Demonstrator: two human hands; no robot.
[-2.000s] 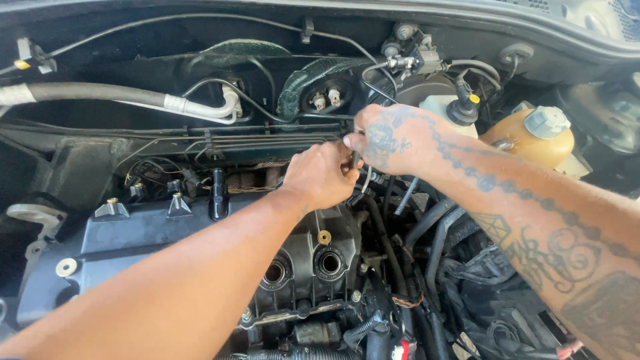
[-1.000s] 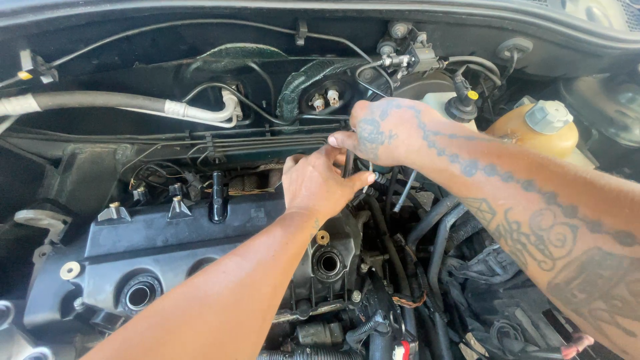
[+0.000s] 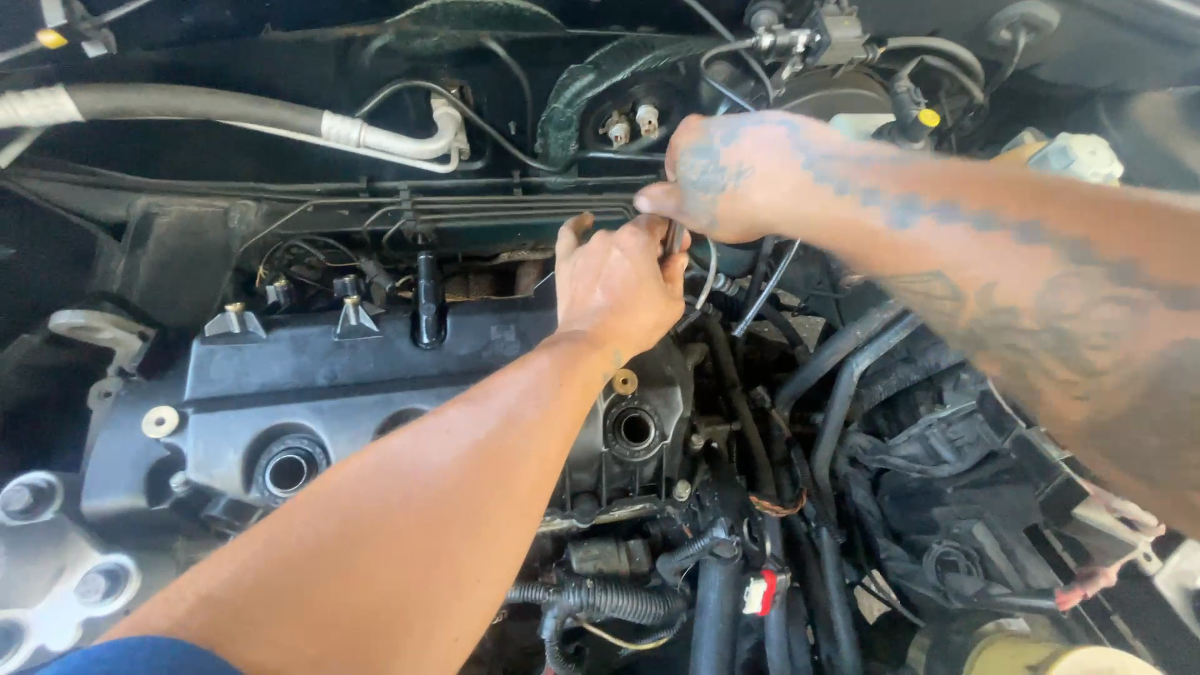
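Observation:
My left hand (image 3: 623, 281) reaches over the back right corner of the black engine valve cover (image 3: 375, 366), its fingers curled around a dark metal tool (image 3: 673, 234), whose exact kind I cannot tell. Just above and to the right, my right hand (image 3: 722, 178) is closed at the top of the same tool, its thumb pointing left. What the tool's lower end touches is hidden behind my left fingers. Thin metal lines (image 3: 516, 206) run along the firewall behind both hands. Right of my left hand, a thin metal rod or tube (image 3: 767, 289) slants downward.
A thick hose with metal fittings (image 3: 216, 108) crosses the upper left. Open spark plug wells (image 3: 289, 469) show in the valve cover. Black hoses (image 3: 834, 394) and wiring fill the right side. A reservoir with a pale cap (image 3: 1078, 157) stands behind my right forearm.
The fingers of my left hand, more spread one second ago, are now curled around the tool. My right hand stays above it. The view has moved closer to the engine.

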